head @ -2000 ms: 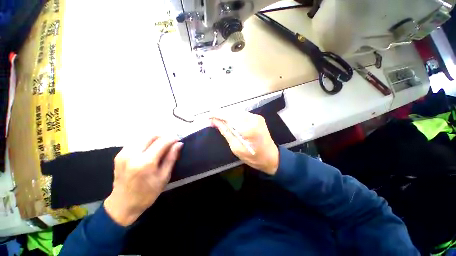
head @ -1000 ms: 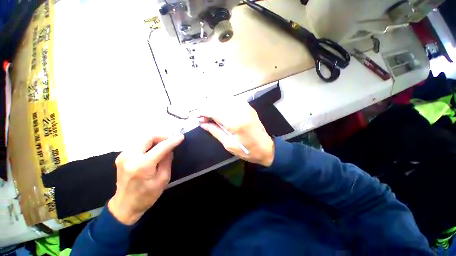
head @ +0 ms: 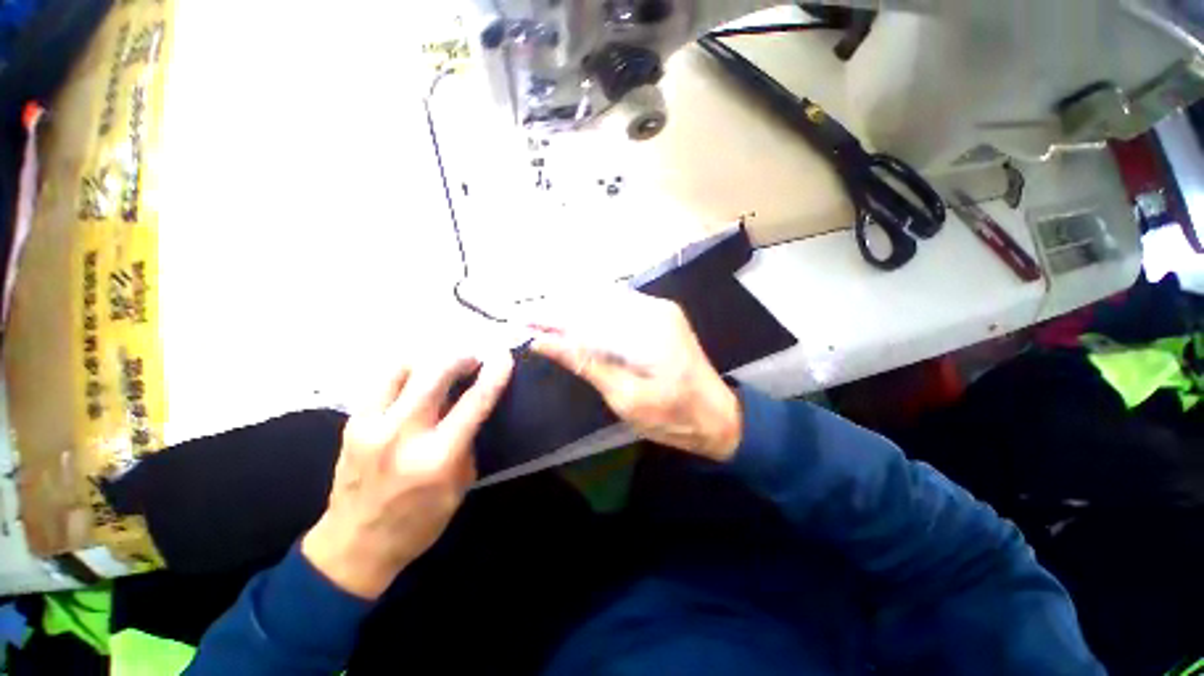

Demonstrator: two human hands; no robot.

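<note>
A black fabric strip (head: pixel 244 486) lies along the table's front edge, its left end over taped cardboard. Its right part passes under both hands and ends in a pointed piece with a thin grey-blue band (head: pixel 693 258) on its upper edge. My left hand (head: pixel 407 469) pinches the strip's upper edge between thumb and fingers. My right hand (head: pixel 647 370) is just right of it, fingertips on the same edge, nearly touching the left fingertips. Whether the right fingers also hold a small pale tool is hidden by blur.
A sewing machine head (head: pixel 581 66) stands behind the hands. Black-handled shears (head: pixel 898 211) and a red-handled tool (head: pixel 997 238) lie to the right. Yellow printed tape (head: pixel 122 264) runs along the brown cardboard (head: pixel 46 330) at left. Neon green and black garments (head: pixel 1142 370) are at right.
My left hand has moved right along the strip, and its fingertips now lie close to the right ones. The strip's left part has bent, its left end sloping. The view has shifted slightly.
</note>
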